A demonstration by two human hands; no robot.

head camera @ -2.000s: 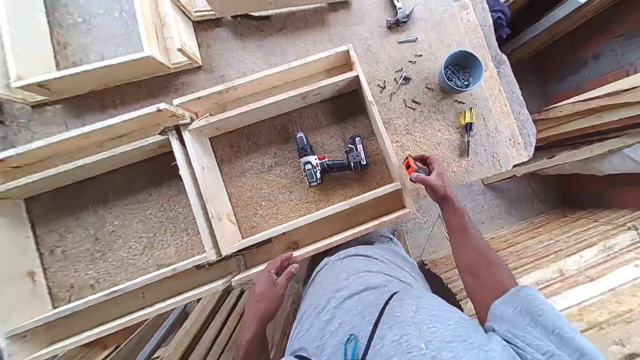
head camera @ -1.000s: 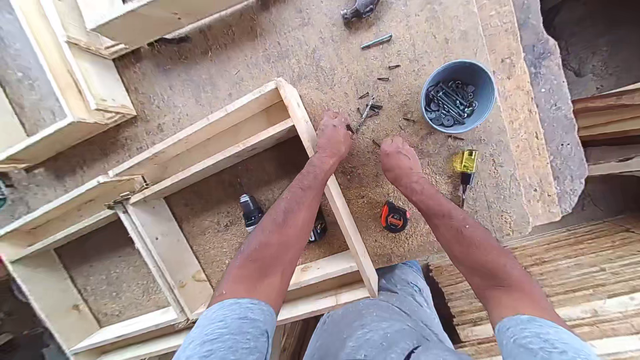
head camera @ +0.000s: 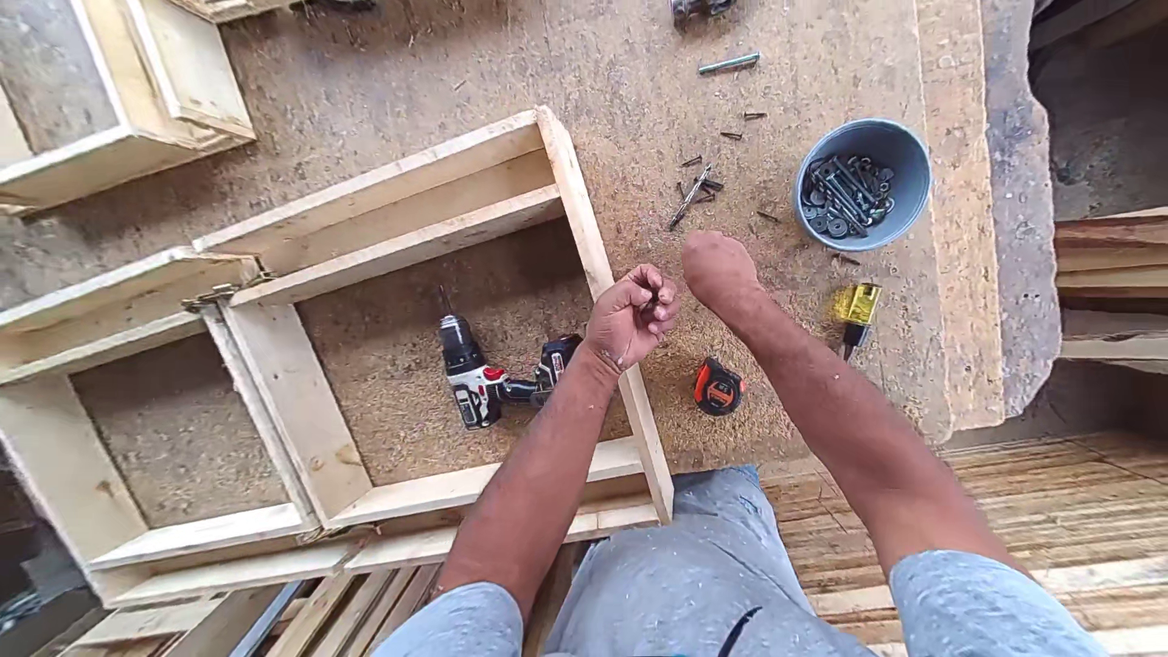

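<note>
My left hand [head camera: 634, 315] is above the right rail of a wooden frame [head camera: 584, 214], its fingers curled around small dark screws, partly hidden. Just right of it, my right hand [head camera: 721, 269] is bent downward over the wooden worktop, and its fingertips are hidden. Dark screws [head camera: 703, 185] and a driver bit [head camera: 689, 199] lie beyond my hands. A cordless drill [head camera: 484, 379] rests on its side inside the frame. Near my right forearm lies an orange and black tape measure [head camera: 719, 387]. A grey-blue bucket [head camera: 862, 237] holds bolts and washers.
A screwdriver with a yellow handle [head camera: 858, 306] lies below the bucket. A long bolt [head camera: 728, 63] is near the top, beside a dark metal tool head [head camera: 701, 11]. Another wooden frame [head camera: 119, 155] stands upper left. Stacked boards [head camera: 1031, 511] are at the lower right.
The tape measure went from my right hand to the worktop. My left hand, among the loose screws one second ago, has drawn back over the frame rail with small screws in it.
</note>
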